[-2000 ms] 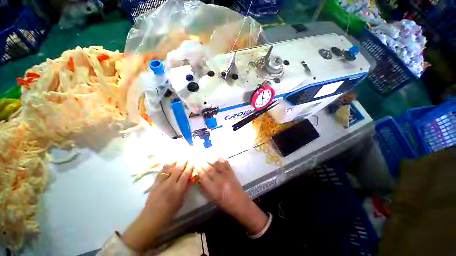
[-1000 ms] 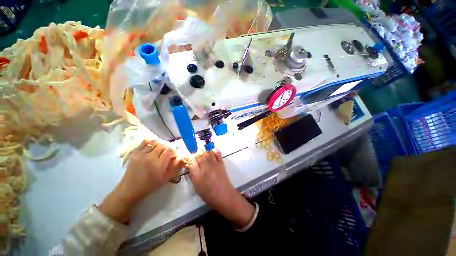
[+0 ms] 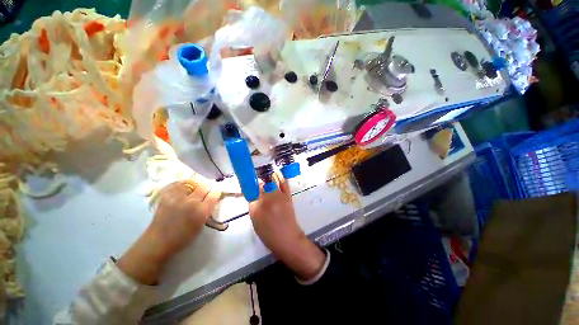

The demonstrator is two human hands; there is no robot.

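Note:
A white sewing machine (image 3: 305, 101) stands in front of me, its needle area brightly lit behind a blue guard (image 3: 240, 166). My left hand (image 3: 181, 212) lies on the table left of the needle, fingers bent on pale fabric strips (image 3: 162, 170); its exact grip is hard to see. A small piece of fabric (image 3: 218, 225) shows below its fingertips. My right hand (image 3: 273, 212) is just right of the needle, under the blue knobs (image 3: 289, 170); its fingertips are hidden by the guard and knobs.
A big heap of cream and orange strips (image 3: 63, 95) lies at the left. Small yellow rings (image 3: 346, 166), a black phone (image 3: 381, 169) and a slim black tool (image 3: 332, 152) are right of the needle. A brown box (image 3: 517, 260) and blue crates (image 3: 546, 159) are at the right.
The hands have moved apart: my right hand has gone up under the blue knobs, my left stays left of the needle. The view has shifted closer to the machine.

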